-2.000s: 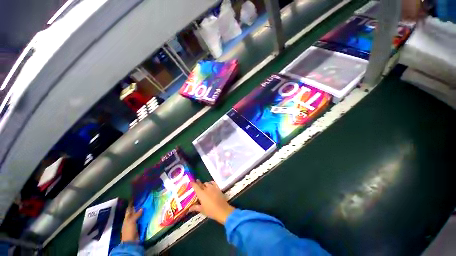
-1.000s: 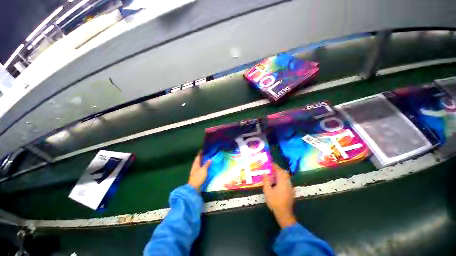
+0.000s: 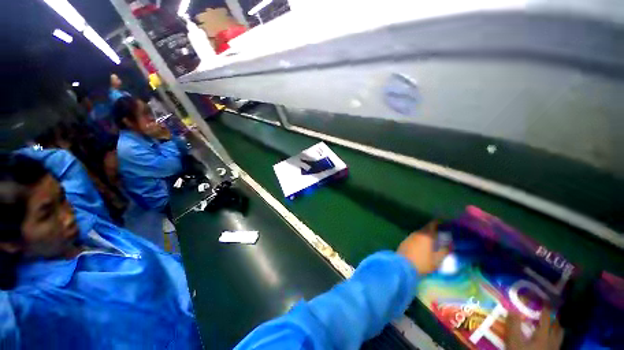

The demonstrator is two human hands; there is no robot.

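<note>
A retail box (image 3: 489, 277) with a rainbow swirl and large white lettering lies at the lower right on the green belt, slightly blurred. My left hand (image 3: 425, 247) holds its left edge, the fingers partly hidden in blur. My right hand (image 3: 537, 335) is at the box's lower right, cut off by the bottom edge of the picture, with fingers over the printed face. A white-faced box (image 3: 310, 169) with a dark slanted device picture lies farther along the belt, touched by neither hand.
Workers in blue smocks sit at the left, one close (image 3: 96, 273), another farther back (image 3: 145, 160). A white slip (image 3: 239, 237) and small dark and white items lie on the dark bench strip. A chipped white rail (image 3: 308, 236) edges the belt. A grey beam (image 3: 479, 82) hangs above.
The view has swung left, bringing the workers and bench into sight. The held box now shows at the lower right, and both hands are still at it.
</note>
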